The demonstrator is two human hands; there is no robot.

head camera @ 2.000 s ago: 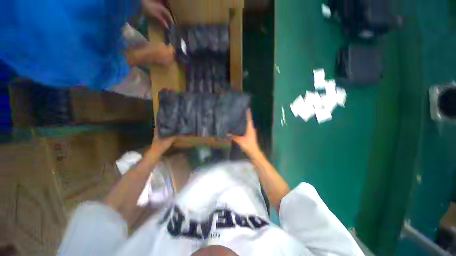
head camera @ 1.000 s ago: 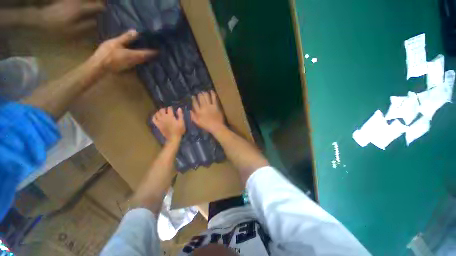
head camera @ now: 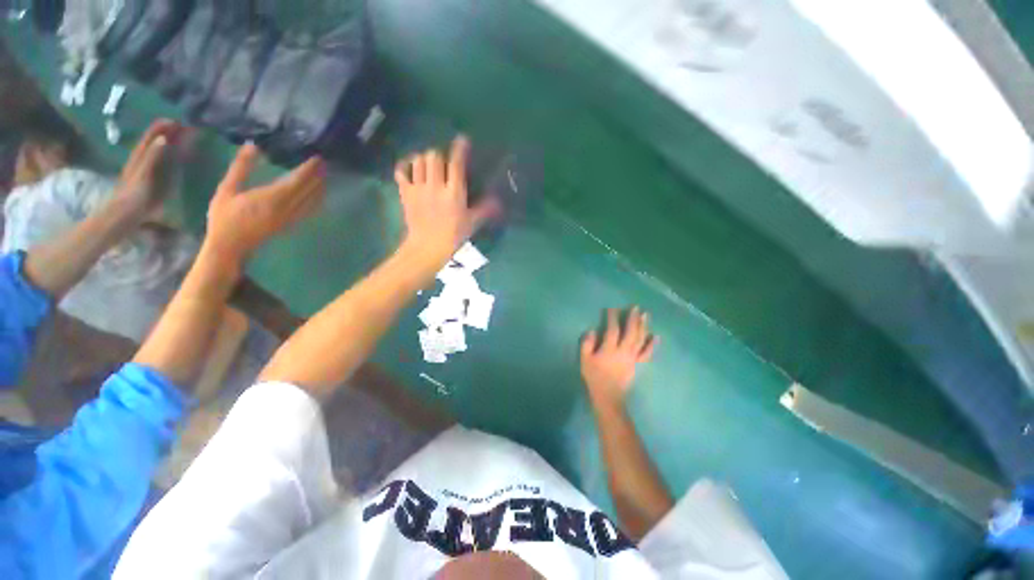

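Dark folded packed goods (head camera: pixel 261 74) lie side by side in a row on the green bench top (head camera: pixel 533 374) at the upper left, one with a small white label. My left hand (head camera: pixel 437 204) is over the bench just right of the row's near end, fingers spread, seemingly empty; a blurred dark patch shows beside its fingertips. My right hand (head camera: pixel 616 354) is lower and to the right over the bench, fingers apart, holding nothing. White paper slips (head camera: pixel 456 308) lie in a loose heap just below my left hand.
A co-worker's two hands (head camera: pixel 255 215) in blue sleeves (head camera: pixel 102 453) reach in from the left beside the row. A large white surface (head camera: pixel 748 91) slants across the upper right. A pale strip (head camera: pixel 896 453) lies at the right. Small white scraps (head camera: pixel 113 111) lie at the far left.
My hands have left the goods pressed in the carton and are now over the green bench. The view has turned to the bench. The co-worker's hands are now beside the bench row.
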